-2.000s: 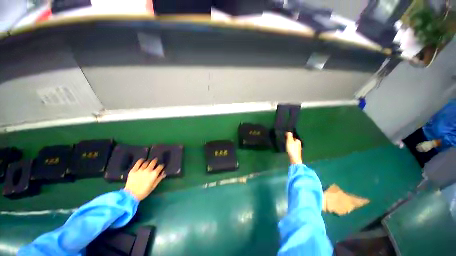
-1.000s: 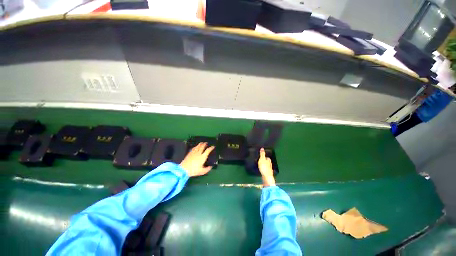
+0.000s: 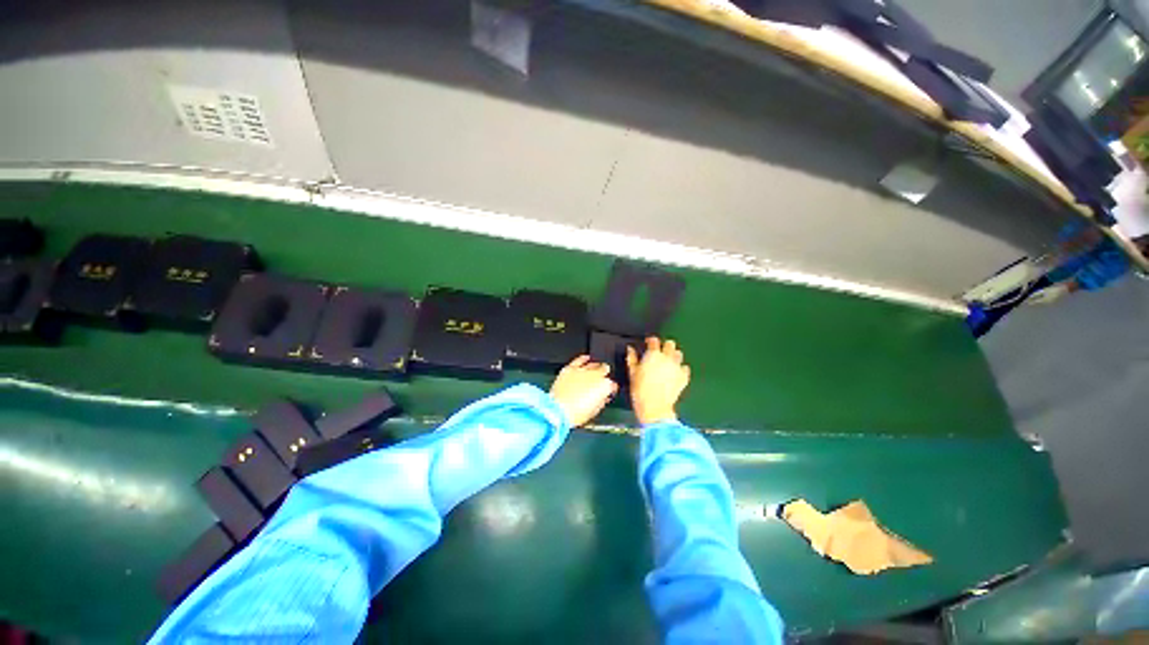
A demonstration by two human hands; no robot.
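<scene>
An open black gift box [image 3: 611, 350] stands at the right end of the row on the raised green strip. Its dark insert panel [image 3: 643, 297] with an oval cut-out stands upright behind it. My left hand [image 3: 583, 391] is at the box's left front edge. My right hand [image 3: 658, 379] is on its right side, fingers over the top. The fingers hide much of the box, and whether something small is under them cannot be told. A lidded box with gold characters [image 3: 548, 329] stands just left of it.
More black boxes stand leftward, two with oval cut-outs [image 3: 365, 330]. Small inner boxes [image 3: 258, 471] lie heaped on the lower bench at left, partly behind my left sleeve. Torn brown cardboard [image 3: 857, 537] lies at right. A grey partition [image 3: 466, 164] rises behind the strip.
My left hand has moved right from the neighbouring lidded box to the open box. My right hand stays at the open box. The lidded boxes now stand closer together.
</scene>
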